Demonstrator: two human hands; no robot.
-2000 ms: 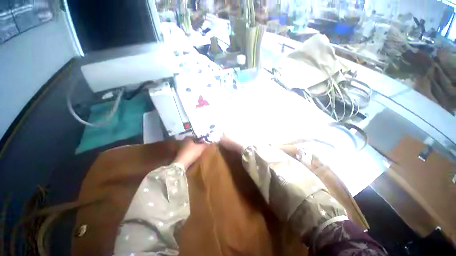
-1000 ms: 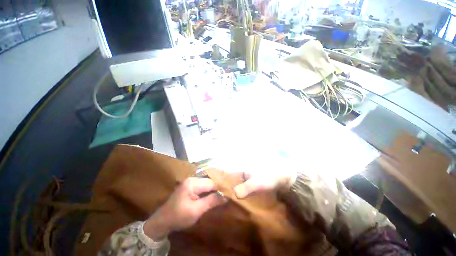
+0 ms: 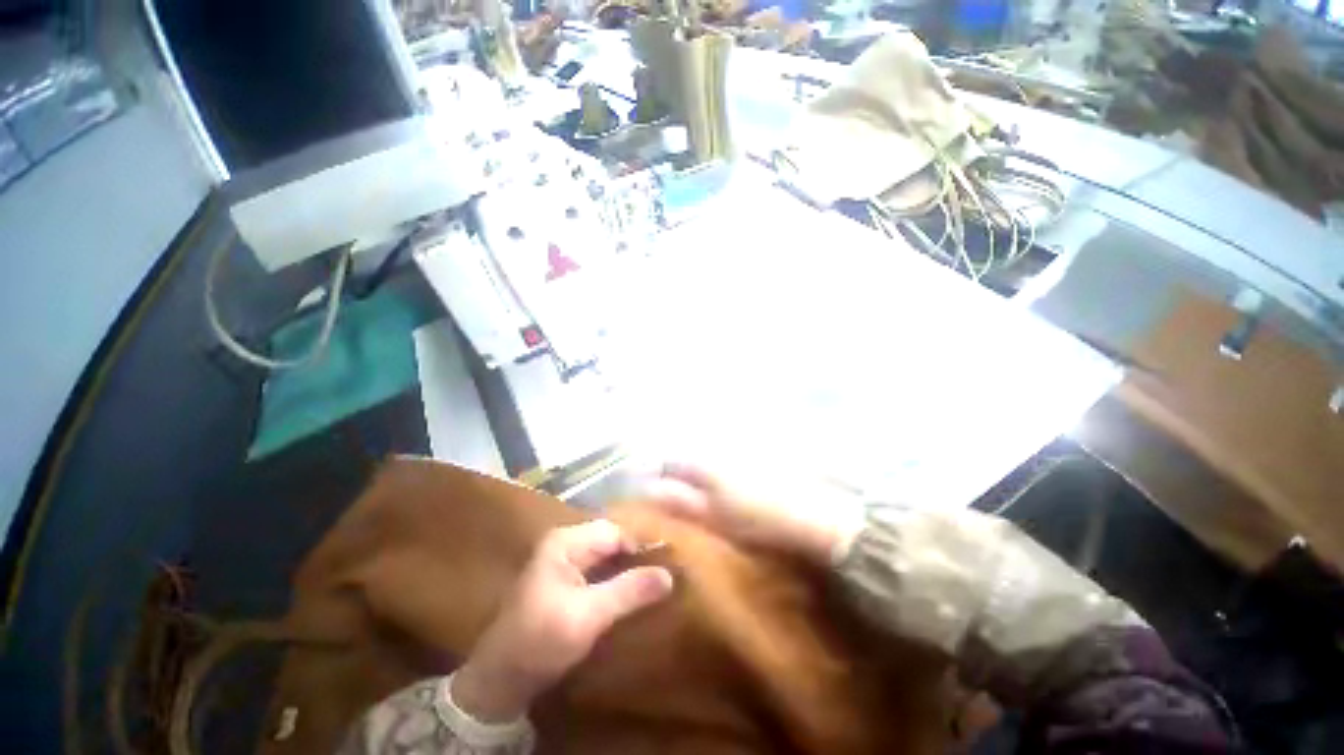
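A brown fabric panel (image 3: 442,568) lies over the front edge of the table and down the lap side, with folds under both hands. My left hand (image 3: 560,612) has thumb and forefinger close together on a raised bit of the panel, where a small shiny spot shows. My right hand (image 3: 737,509) lies on the panel's upper part near the table edge; its fingers are blurred, so its grip cannot be told. The white sewing machine head (image 3: 553,303) with a red mark stands beyond the hands, apart from the fabric.
A white control box (image 3: 347,199) with a pale cable is at upper left, above a green cloth (image 3: 347,369). A beige heap (image 3: 892,126) with dangling cords lies at upper right. Brown pieces (image 3: 1231,421) lie at far right. Brown straps (image 3: 184,664) hang at lower left.
The panel and both hands have come back from the machine head toward me. In the last second my right hand moved away from my left and up along the panel. The camera view shifted.
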